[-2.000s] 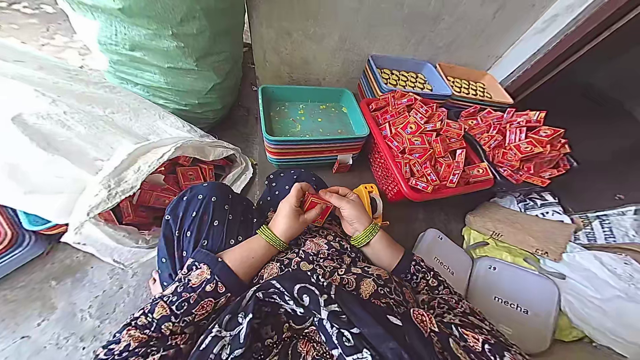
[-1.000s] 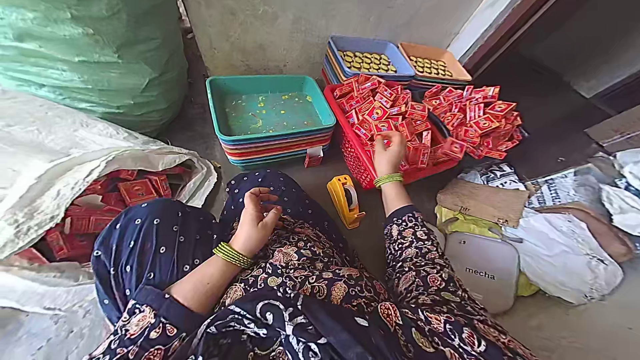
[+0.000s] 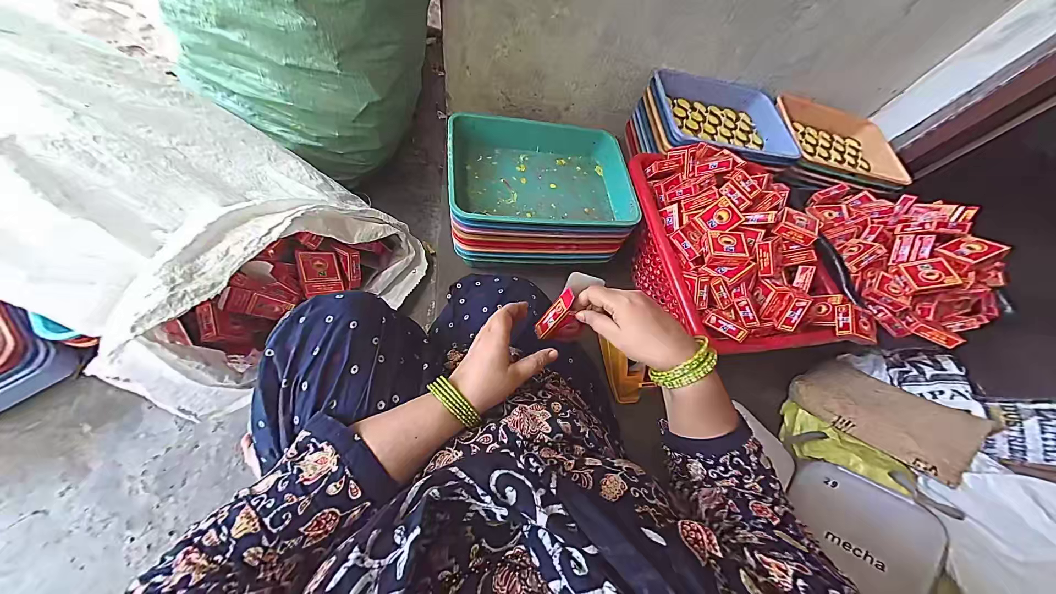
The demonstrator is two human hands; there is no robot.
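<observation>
A small red printed carton (image 3: 555, 314) with a pale end flap up is pinched between the thumb and fingers of my right hand (image 3: 634, 323), over my lap. Just left of it, my left hand (image 3: 505, 355) has thumb and fingers apart and holds nothing. To the right, a red plastic basket (image 3: 652, 247) is heaped with similar red cartons (image 3: 726, 245). A second heap of red cartons (image 3: 928, 272) lies beside it. Partly hidden behind my right hand is a yellow tool or holder (image 3: 620, 371), its kind unclear.
Stacked trays, a teal one (image 3: 536, 216) on top, stand ahead. Blue (image 3: 771, 136) and orange (image 3: 895, 165) trays hold small round yellow-and-dark pieces. A white woven sack (image 3: 206, 239) of red cartons lies left, a green sack (image 3: 305, 82) behind. Cardboard (image 3: 899, 421) and a grey lid (image 3: 870, 528) lie right.
My right hand was at the basket's edge one second ago; now it is over my lap with a carton. Two seconds ago both hands held a carton together.
</observation>
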